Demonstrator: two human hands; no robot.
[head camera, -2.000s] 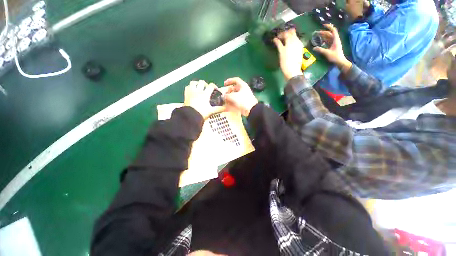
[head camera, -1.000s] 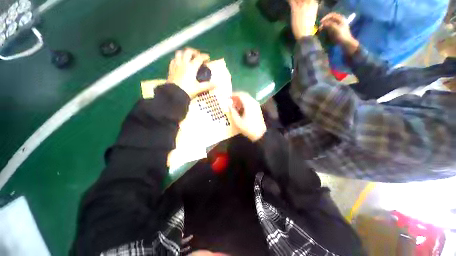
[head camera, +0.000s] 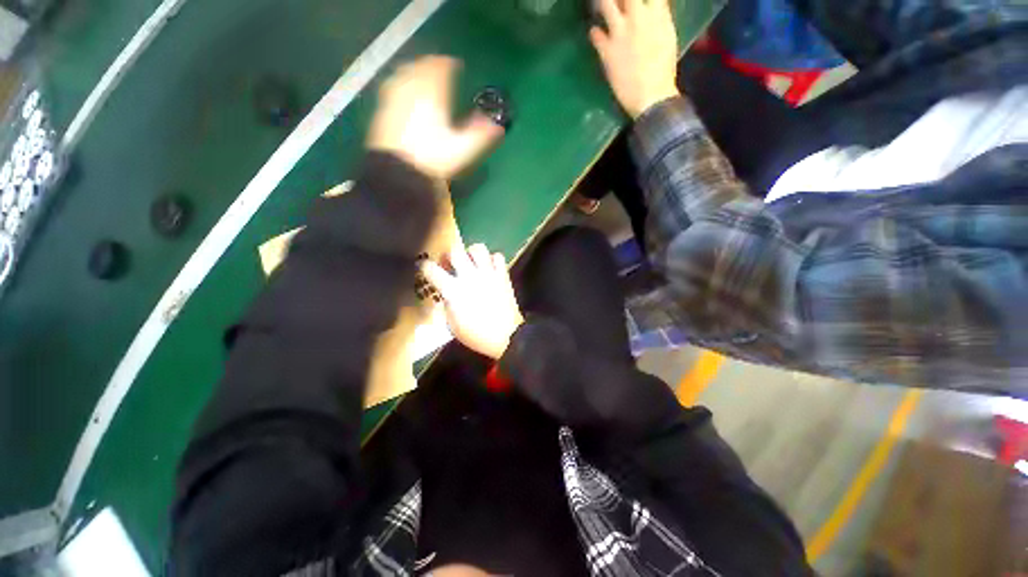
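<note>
My left hand (head camera: 423, 118) is blurred and raised over the green bench beside the pale rail. It looks empty, with thumb and fingers apart. A round black part (head camera: 492, 107) lies on the bench just right of its thumb. My right hand (head camera: 483, 302) is over the tan backing sheet (head camera: 445, 225), fingertips near the small dark pads (head camera: 426, 282). Whether it holds a pad cannot be seen. My left sleeve and right hand hide much of the sheet.
Beyond the pale rail (head camera: 242, 209), round black parts lie on the green belt (head camera: 171, 214), one blurred. A tray of white pieces (head camera: 25, 169) is far left, a white sheet (head camera: 104, 547) lower left. A neighbour's hand (head camera: 640, 56) and plaid sleeve are at right.
My left hand has let go of the black part it held and moved up. Another dark part now shows beyond the rail. My right hand has moved onto the sheet. The view has shifted and turned.
</note>
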